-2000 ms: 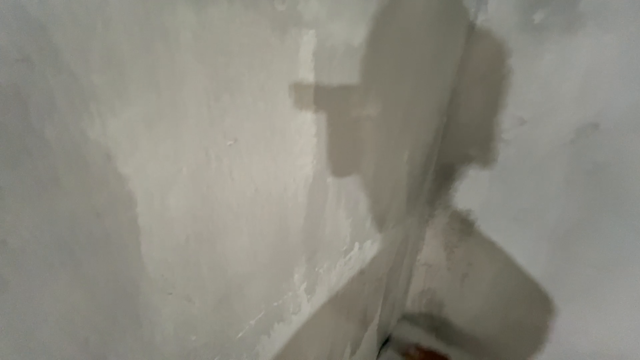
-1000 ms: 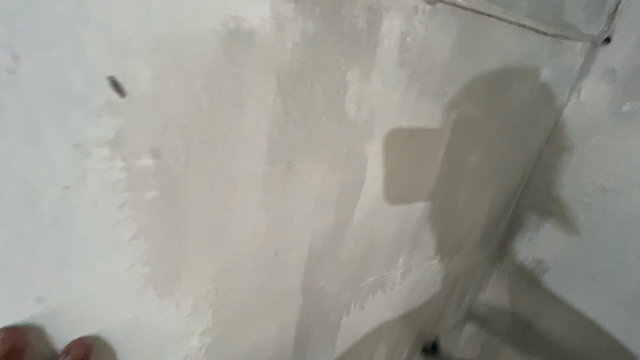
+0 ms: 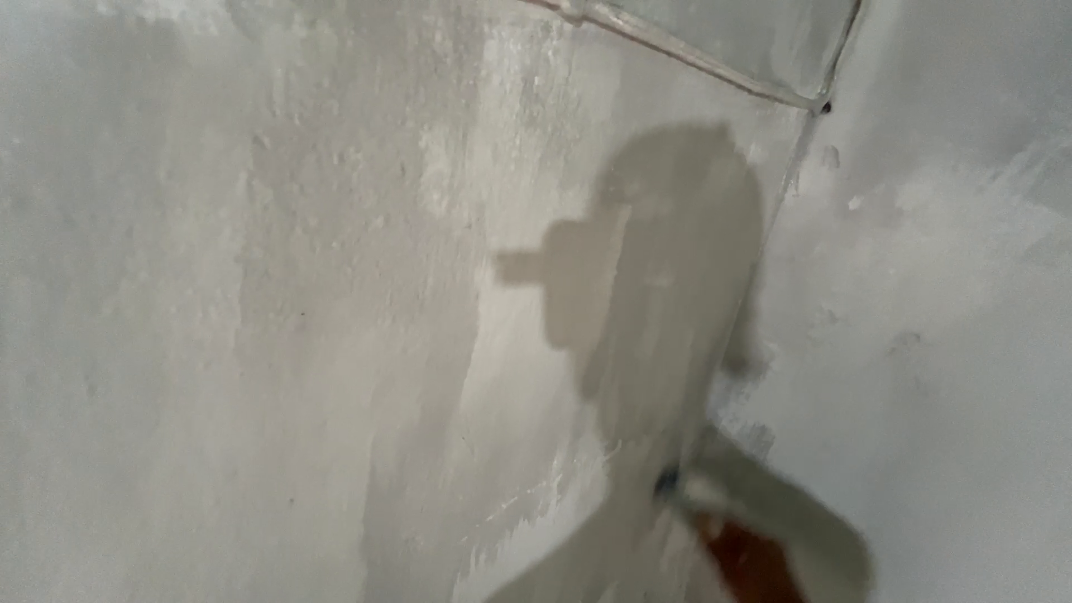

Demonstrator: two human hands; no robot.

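Note:
A blurred, reddish-brown shape at the bottom right looks like my right hand [image 3: 745,557]. It seems closed around a narrow hand tool [image 3: 699,490] with a pale body and a dark end; blur hides its exact kind. The tool's dark end is near the inside corner, in front of a wall [image 3: 352,335] with smeared grey and off-white plaster or filler. My left hand is out of view.
A second wall surface [image 3: 938,352] meets the first at a slanting corner line on the right. A ridged pale seam or strip [image 3: 695,59] runs across the top to a small dark hole [image 3: 825,108]. A head-and-shoulders shadow falls over the corner.
Fingertips seen at the bottom left one second ago are out of view. The right hand and tool show more at the bottom right. The view has shifted.

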